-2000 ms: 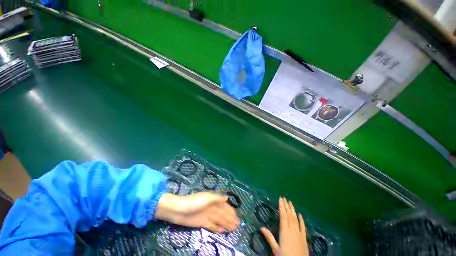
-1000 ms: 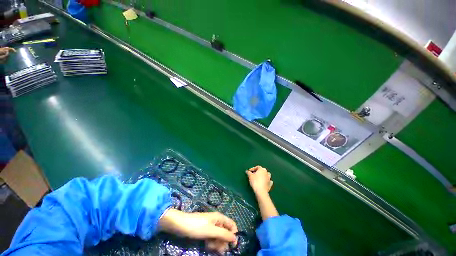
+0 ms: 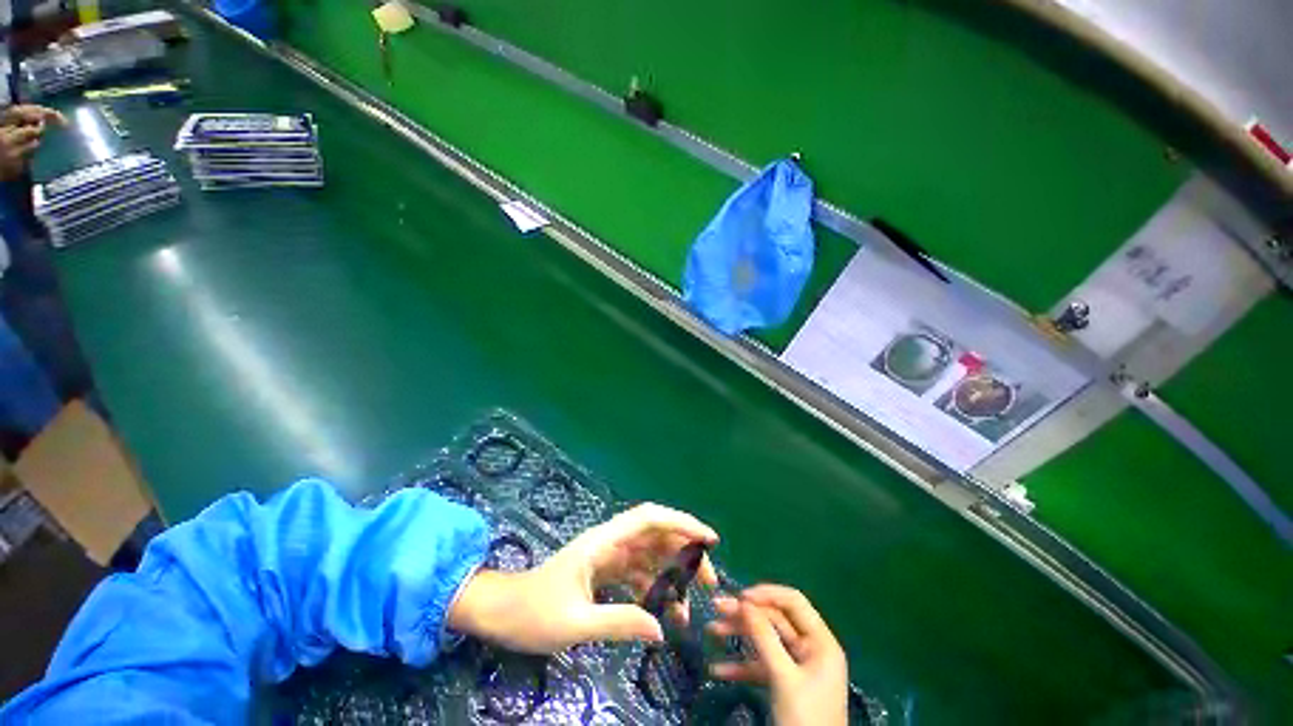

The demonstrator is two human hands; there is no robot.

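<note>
My left hand [image 3: 589, 582] comes in from the left in a blue sleeve and holds a black ring part [image 3: 681, 579] between thumb and fingers, seen tilted and partly edge-on. My right hand [image 3: 787, 652] is at the ring's right side, fingers bent, with its fingertips at or very near the ring; contact is blurred. Below both hands a clear blister tray [image 3: 603, 499] lies on the bench, with black rings in its round pockets. The hands and sleeve hide part of the tray.
Dark-green bench [image 3: 355, 319]. Flat striped stacks [image 3: 253, 152] stand far left, near another person's hand [image 3: 20, 135]. An open carton [image 3: 85, 482] is at lower left. A blue bag [image 3: 752, 253] and an instruction sheet [image 3: 929, 362] hang on the green panel behind a metal ledge.
My left hand has risen from the tray with a ring in its fingers. My right hand has come from the bench behind the tray to beside the ring. The view has shifted slightly.
</note>
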